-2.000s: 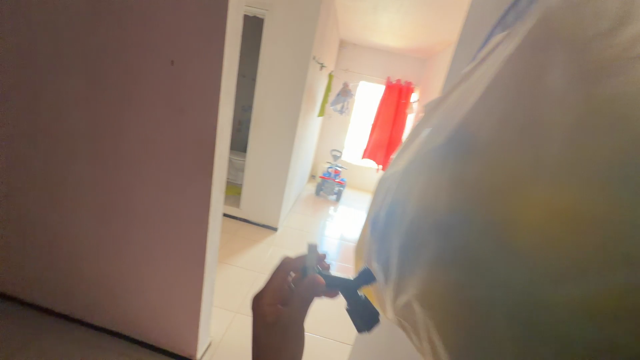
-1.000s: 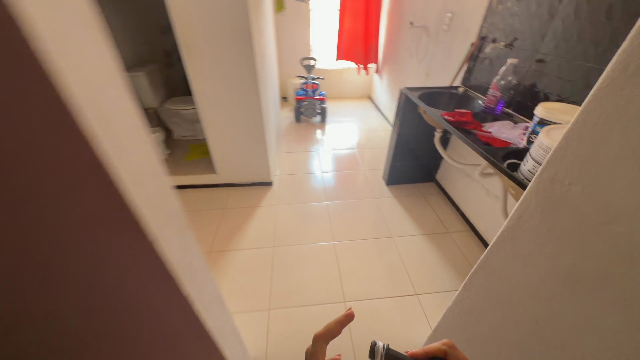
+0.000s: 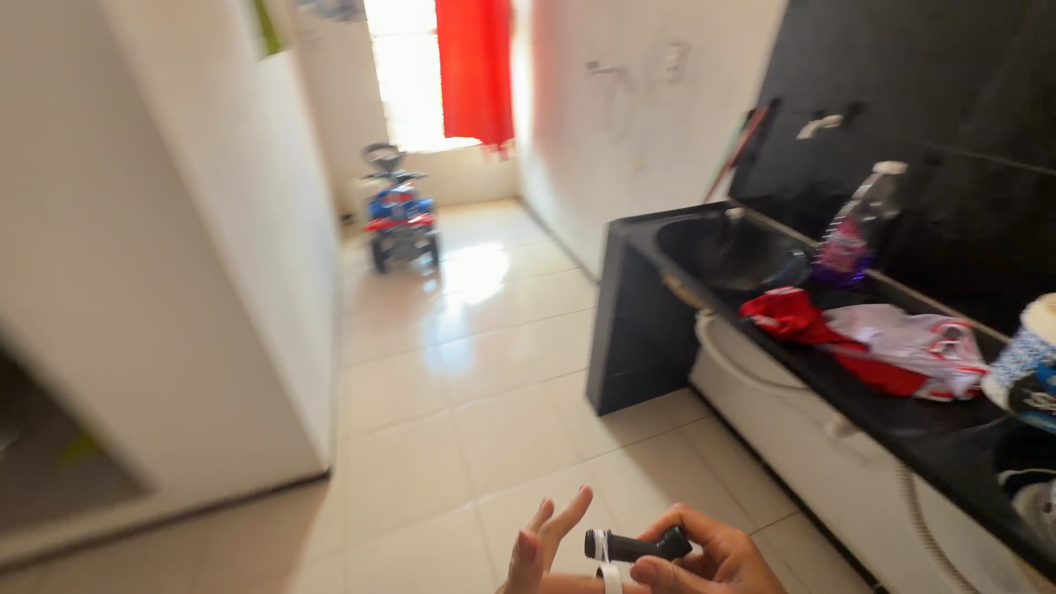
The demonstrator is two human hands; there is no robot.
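My right hand (image 3: 709, 553) grips a small black tubular fitting (image 3: 635, 546) between thumb and fingers at the bottom of the view. The fitting has a bent end towards the right and white material wound round its left end. A white ring-shaped piece (image 3: 609, 577) shows just below that end; what holds it is unclear. My left hand (image 3: 544, 540) is just left of the fitting, fingers raised and apart, its palm partly cut off by the lower edge.
A black counter (image 3: 887, 437) with a basin (image 3: 730, 247) runs along the right, bearing a clear bottle (image 3: 858, 227), red and white cloth (image 3: 895, 342) and a tub (image 3: 1031, 363). A ride-on toy (image 3: 402, 214) stands ahead on the tiled floor. A wall corner juts in at left.
The view has moved forward past the doorway, nearer the counter. Two seconds ago a large pale bag filled the right side; it is out of view now. The fitting is now in my right hand.
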